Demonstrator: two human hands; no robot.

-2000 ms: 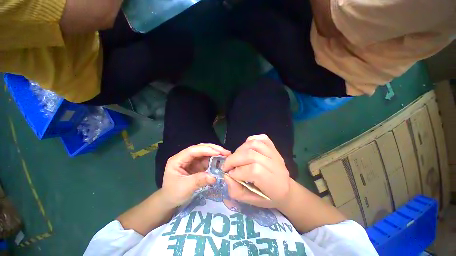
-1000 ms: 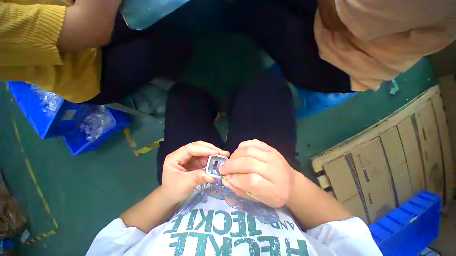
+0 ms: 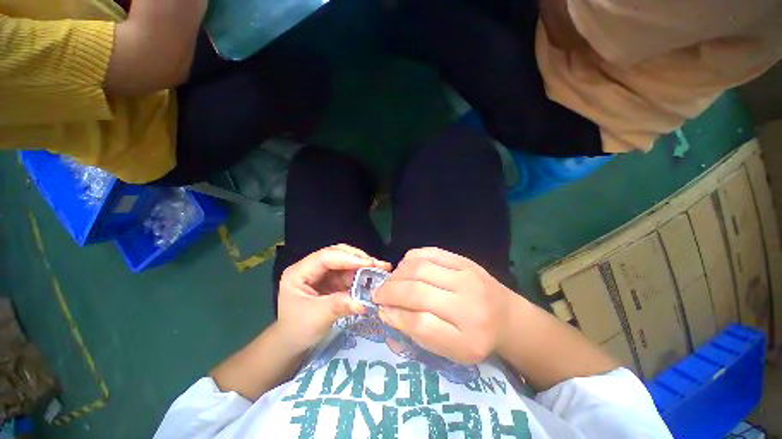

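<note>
A small plastic housing point(image 3: 367, 283), a pale grey rounded square with a dark slot in its middle, is held above my lap. My left hand point(image 3: 315, 296) grips its left side between thumb and fingers. My right hand point(image 3: 442, 302) is at its right side, with the fingertips curled against the part. The right fingers cover the housing's right edge. No tool shows in my right hand; its palm side is hidden.
A person in yellow sits at upper left, another in peach at upper right. Blue bins point(image 3: 135, 255) with clear pieces stand on the floor at left. Flattened cardboard on a pallet point(image 3: 656, 283) and a blue crate point(image 3: 713, 386) are at lower right. A blue stool point(image 3: 557, 176) is under the peach-clad person.
The thin yellowish stick seen under my right hand two seconds ago no longer shows. My right hand has turned over more, its back now upward. The housing stays in my left hand.
</note>
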